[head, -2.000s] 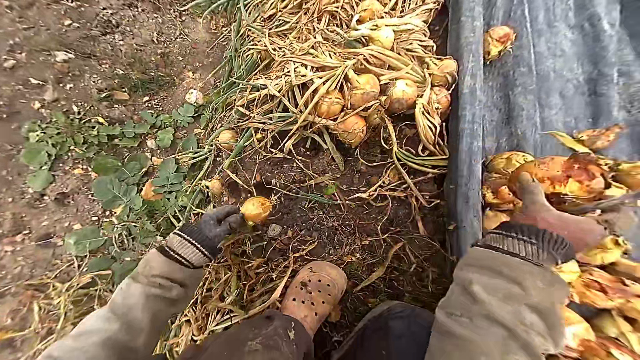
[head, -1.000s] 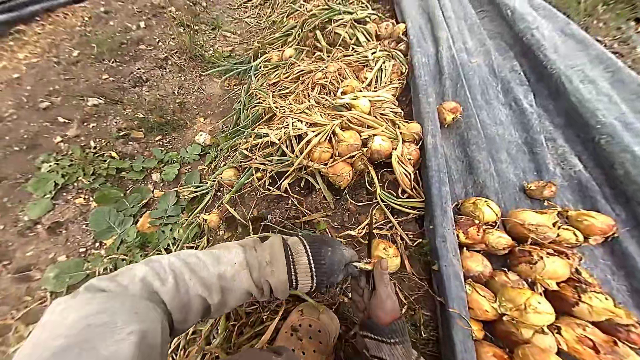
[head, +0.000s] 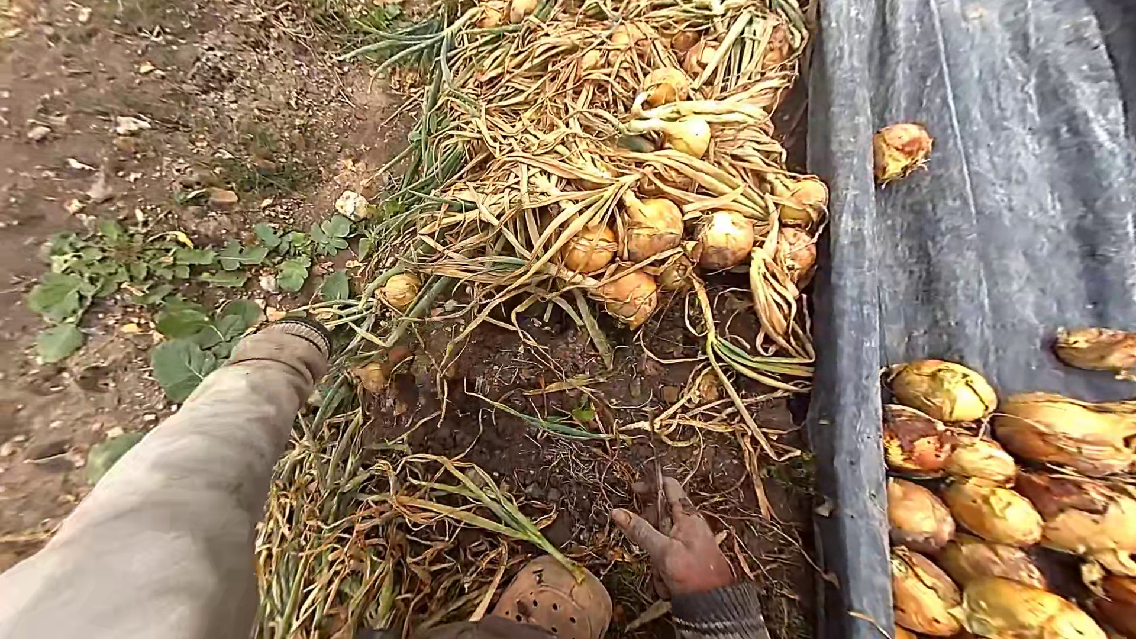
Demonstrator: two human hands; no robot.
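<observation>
My left hand (head: 300, 330) reaches out to the left beside the broad green leaves. Its sleeve cuff hides nearly all of the fingers and whatever they touch. Low in the centre, my bare right hand (head: 679, 541) is over the dark soil, thumb and forefinger spread around a thin upright blade (head: 659, 497), apparently a knife seen edge-on. A small onion (head: 400, 290) lies right of my left hand, with another onion (head: 368, 376) below it. Beyond both hands, larger onions (head: 628, 297) rest among dry tops. Trimmed onions (head: 992, 512) are heaped on dark fabric sheeting at the right.
The rolled edge of the sheeting (head: 848, 355) runs along the right of the bed. A single onion (head: 902, 152) lies farther up on it. A tan clog (head: 559, 599) is just left of my right hand. Cut leaves (head: 497, 506) and stones lie about.
One second ago both hands met at an onion low in the centre. Now they are apart, my left hand far out to the left, and no onion shows in my right.
</observation>
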